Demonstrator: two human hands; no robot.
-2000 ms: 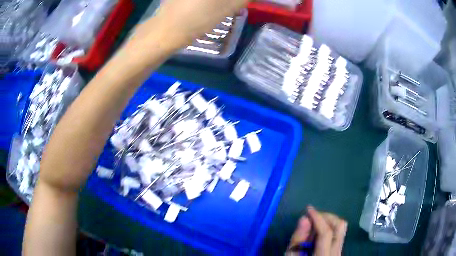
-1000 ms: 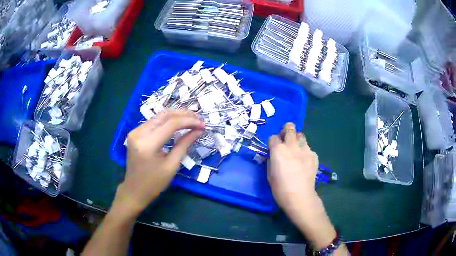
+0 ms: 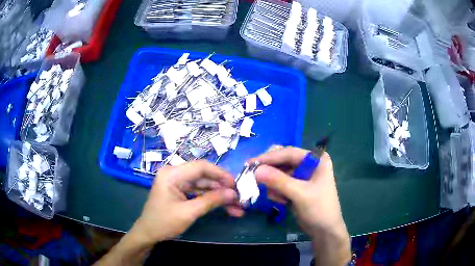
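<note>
My left hand (image 3: 190, 200) and my right hand (image 3: 297, 184) meet over the front edge of the blue tray (image 3: 284, 122). Between their fingertips they hold a small bunch of metal rods with white flag labels (image 3: 247, 187), silver ends pointing up. A blue-handled tool (image 3: 307, 165) is tucked in my right hand, its dark tip sticking up past the fingers. The far ends of the rods are hidden by my fingers. A loose heap of labelled rods (image 3: 200, 96) lies in the tray.
Clear tubs of neatly stacked rods (image 3: 187, 26) (image 3: 307, 36) stand behind the tray. A tub with a few loose labelled rods (image 3: 383, 130) is at right. Tubs of labelled rods (image 3: 65, 119) (image 3: 60, 195) and a red basket (image 3: 96, 41) are at left. The green bench edge curves in front.
Both hands have come back from over the heap to the tray's front edge and together. The labelled bunch now shows between them. The tool has turned, its dark tip now pointing up.
</note>
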